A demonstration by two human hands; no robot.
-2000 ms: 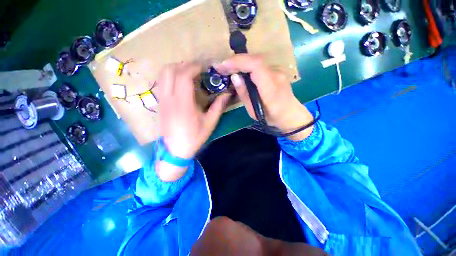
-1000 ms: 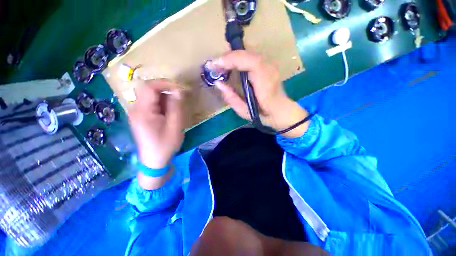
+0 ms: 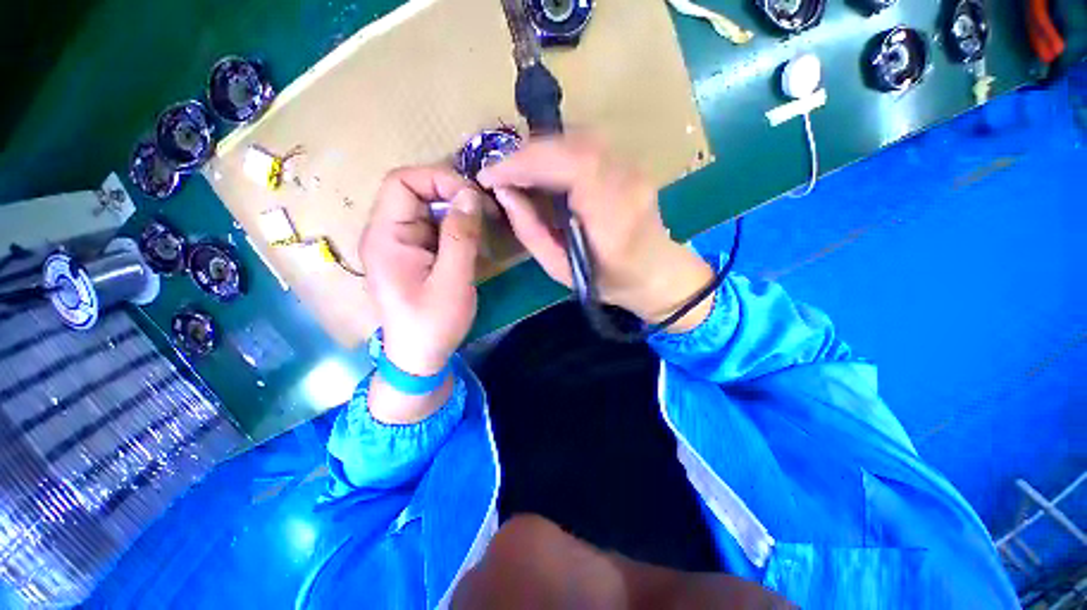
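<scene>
My right hand (image 3: 596, 215) holds the black soldering iron (image 3: 540, 98), its barrel pointing up and away over the board. Its thumb and index finger meet near my left fingertips. My left hand (image 3: 423, 262) pinches a small whitish piece (image 3: 441, 207) between thumb and fingers; what it is cannot be told. A round dark housing (image 3: 486, 148) lies on the tan board (image 3: 393, 107) just beyond the fingertips, partly covered by my right hand. Small white and yellow battery packs (image 3: 278, 224) with thin wires lie on the board's left part.
More round housings (image 3: 187, 132) stand left of the board, at its far edge and at right (image 3: 896, 58). A solder spool (image 3: 74, 290) and ribbed clear trays (image 3: 113, 429) are at left. A white disc (image 3: 801, 76) with cable and a red-orange tool (image 3: 1045, 30) are at right.
My left hand has moved right from the battery packs to meet my right fingers, now pinching a whitish piece. The right fingers have moved off the housing to its near side. The iron stays in my right hand.
</scene>
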